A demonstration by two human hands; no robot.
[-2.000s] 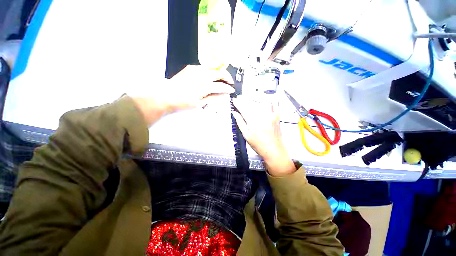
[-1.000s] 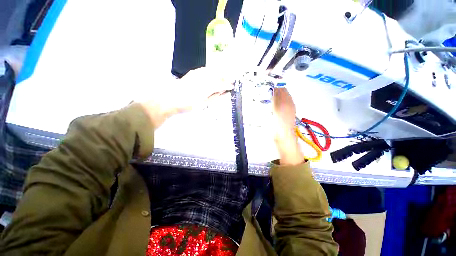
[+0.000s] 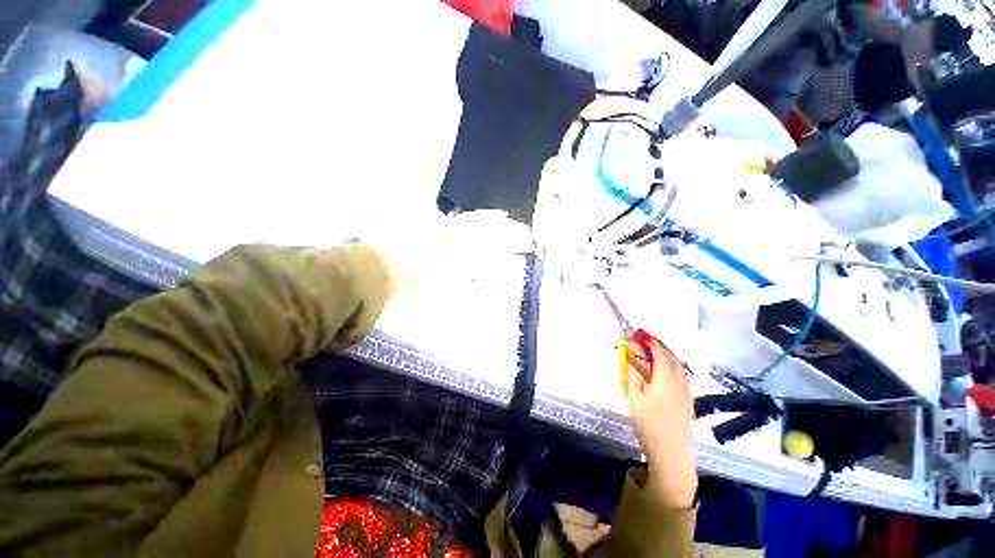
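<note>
The black fabric panel [image 3: 511, 120] lies flat on the white table behind my left hand. My left hand [image 3: 453, 249] is at the panel's near edge, left of the needle area; it is washed out by glare, so its fingers and grip cannot be made out. A long black strip [image 3: 528, 338] runs from the needle area over the table's front edge. My right hand [image 3: 662, 403] holds the scissors [image 3: 630, 336] by their red and yellow handles, blades pointing to the needle area.
The white sewing machine [image 3: 742, 256] stands at the right. Black toothed-looking pieces [image 3: 744, 416] and a small yellow ball [image 3: 799, 444] lie right of my right hand. Plaid cloth [image 3: 49, 262] hangs at the left, with more on my lap [image 3: 409, 436]. A red item lies at the table's back.
My right hand has moved from beside the needle to the scissors and grasped them; their blades have swung up toward the needle area. The view has turned, showing more of the panel and workshop.
</note>
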